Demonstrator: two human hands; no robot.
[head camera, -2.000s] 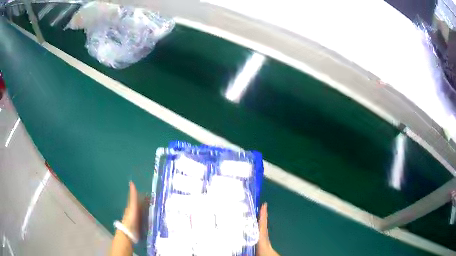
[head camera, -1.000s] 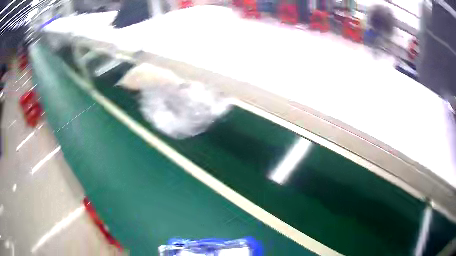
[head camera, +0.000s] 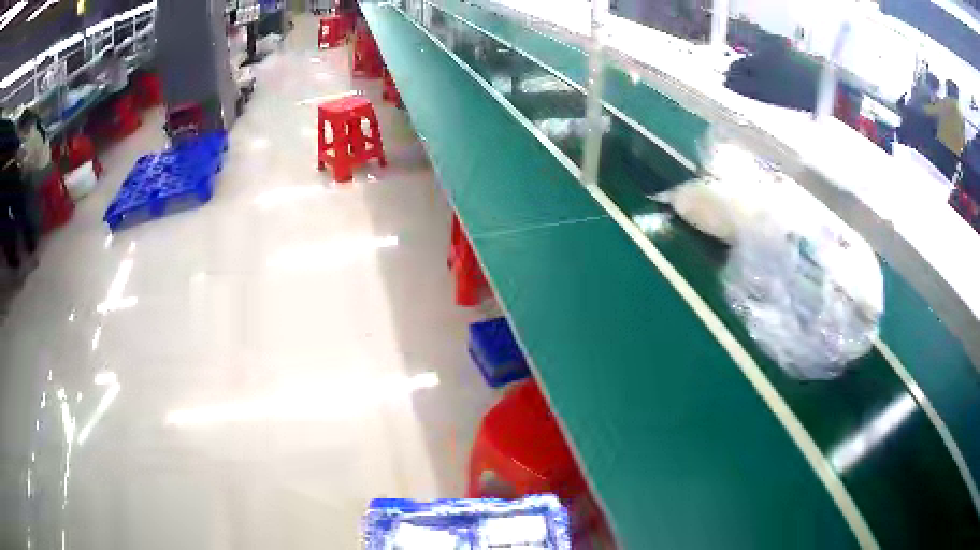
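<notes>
A blue plastic tray (head camera: 464, 505) with white parts in it shows at the bottom edge of the view. Only its far rim and the first white pieces are in the picture; the rest is cut off. It is in front of me, beside the workbench edge and above the floor. Neither my left hand nor my right hand is in view.
The green workbench (head camera: 570, 312) runs ahead on the right, beside the dark belt with a crumpled clear bag (head camera: 801, 306). Red stools (head camera: 349, 138) and a blue crate (head camera: 498, 351) stand along the bench. A blue pallet (head camera: 167, 183) lies on the floor at left. People are in the background.
The view has swung left, from the bench and belt towards the floor aisle. The tray, earlier over the bench between both hands, is now over the floor side, and the hands have left the picture.
</notes>
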